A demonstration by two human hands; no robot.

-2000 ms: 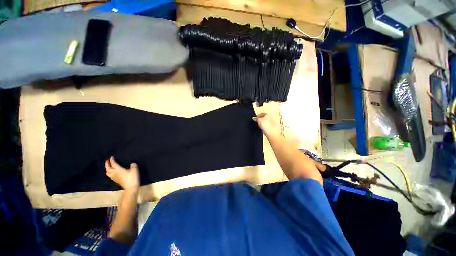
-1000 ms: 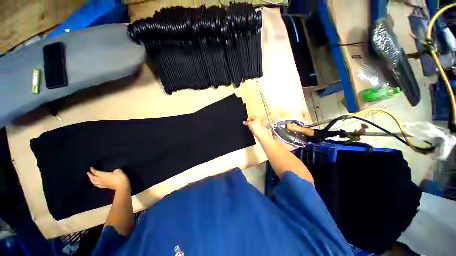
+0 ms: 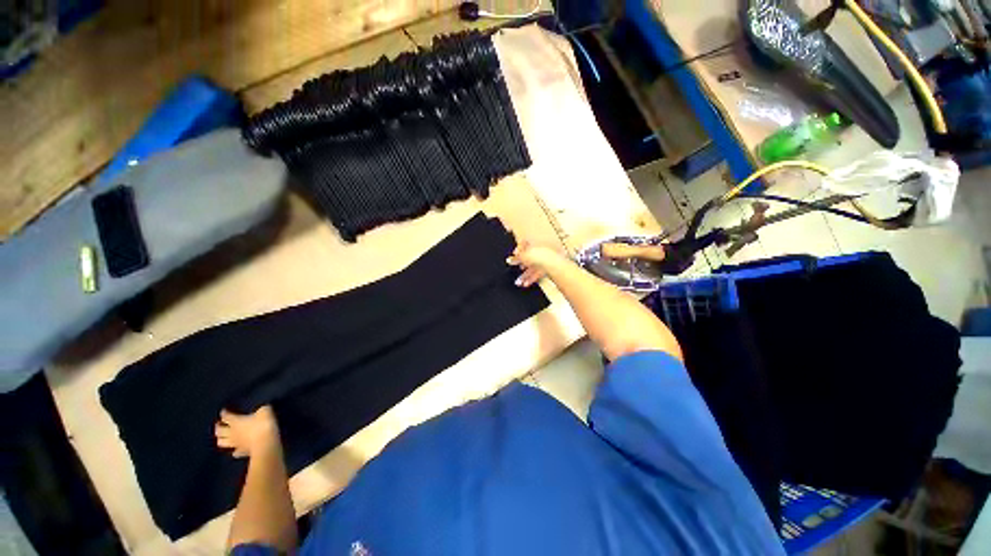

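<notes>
A single black garment piece (image 3: 337, 358) lies flat on the tan board (image 3: 429, 396), wide at the lower left and narrower at the right. My left hand (image 3: 246, 431) rests on its wide part, with the fingertips on the cloth. My right hand (image 3: 532, 264) is at the edge of its narrow end; whether the fingers pinch the cloth is not clear. The steam iron (image 3: 630, 256) with a wooden handle rests at the board's right end, beyond my right hand, and neither hand touches it.
A row of pressed black pieces (image 3: 391, 141) stands at the back. A grey padded board (image 3: 196, 196) at left bears a smartphone (image 3: 120, 231) and a small yellow-green bar (image 3: 88, 268). A blue crate (image 3: 695, 295) heaped with black pieces (image 3: 848, 369) stands at right. Hose and cable run from the iron.
The view has turned and shifted right, showing more of the crate. Both hands remain at about the same places on the cloth. A slight lengthwise fold line now shows on it.
</notes>
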